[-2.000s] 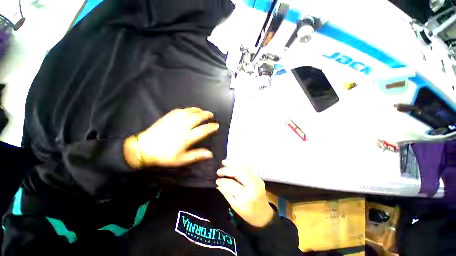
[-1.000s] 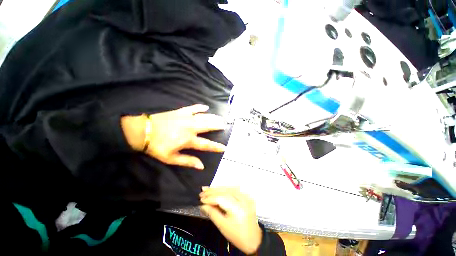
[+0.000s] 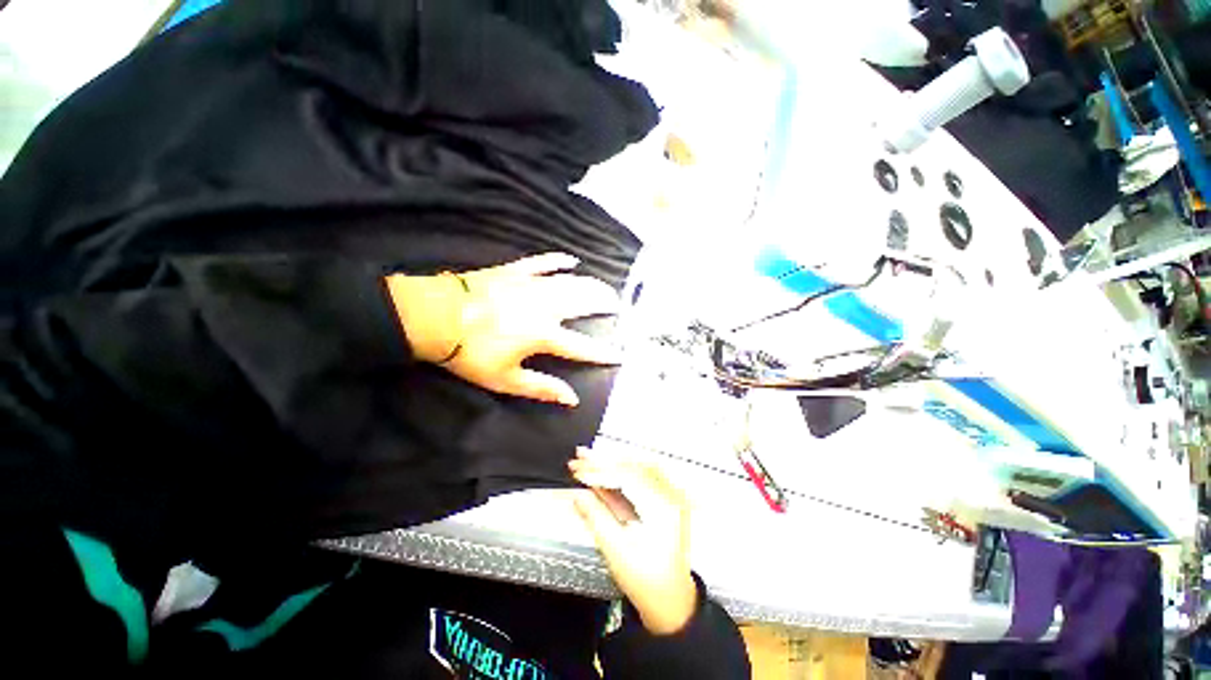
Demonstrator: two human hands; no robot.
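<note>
A large black garment (image 3: pixel 332 173) lies in folds over the left of the sewing table, its right edge by the machine's needle area (image 3: pixel 724 356). My left hand (image 3: pixel 518 326) lies flat on the garment with fingers spread, pointing to the needle area. My right hand (image 3: pixel 638 525) is at the garment's lower right corner, thumb and fingertips closed on its edge. The presser foot and needle are too glaring to make out.
The white sewing machine (image 3: pixel 850 253) stands at the right. Red-handled snips (image 3: pixel 762 481) lie right of the needle area, with a dark flat object (image 3: pixel 834 415) behind. A small reddish tool (image 3: pixel 948 525) and purple cloth (image 3: pixel 1082 585) are farther right. A yellow-brown box (image 3: pixel 797 654) is below the table edge.
The view has shifted over the machine. The garment's lower edge has moved up, baring more of the table's front edge. Both hands stay on the garment near the needle area.
</note>
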